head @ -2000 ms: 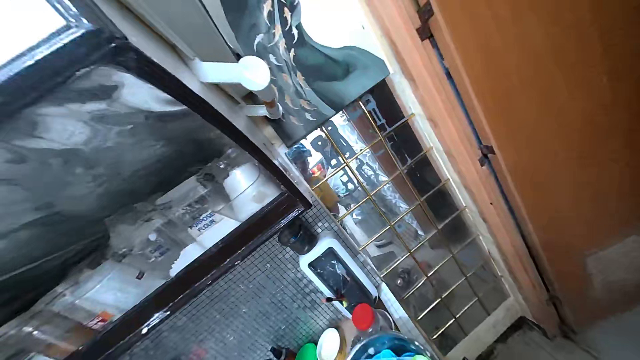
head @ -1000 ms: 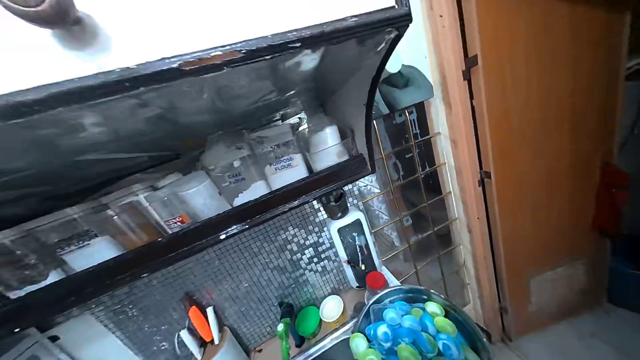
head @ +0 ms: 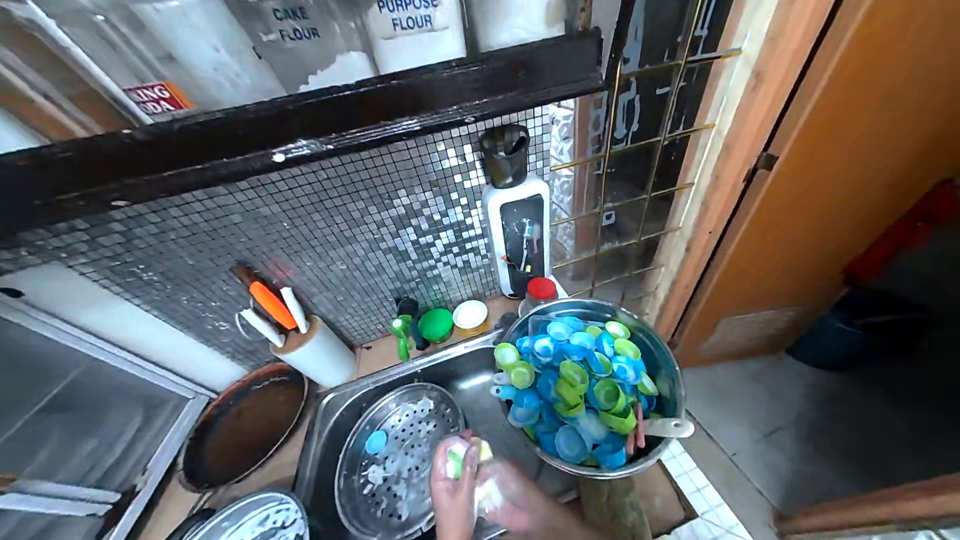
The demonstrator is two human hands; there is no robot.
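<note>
Over the right part of a perforated metal strainer in the steel sink, my left hand holds a small green plastic cup. Close beside it, my right hand is blurred and soapy, shut on something pale yellow that looks like a sponge. One blue cup lies in the strainer among suds. To the right of the hands, a large metal basin is heaped with blue and green plastic cups and a light-handled utensil.
A knife holder and a brown round pan stand left of the sink. Along the back edge are a green bowl, a white-lidded jar and a red-lidded jar. A dark shelf edge overhangs the tiled wall.
The view has swung down from the cabinet to the sink. Both hands and the strainer now show; neither was in the earlier frames.
</note>
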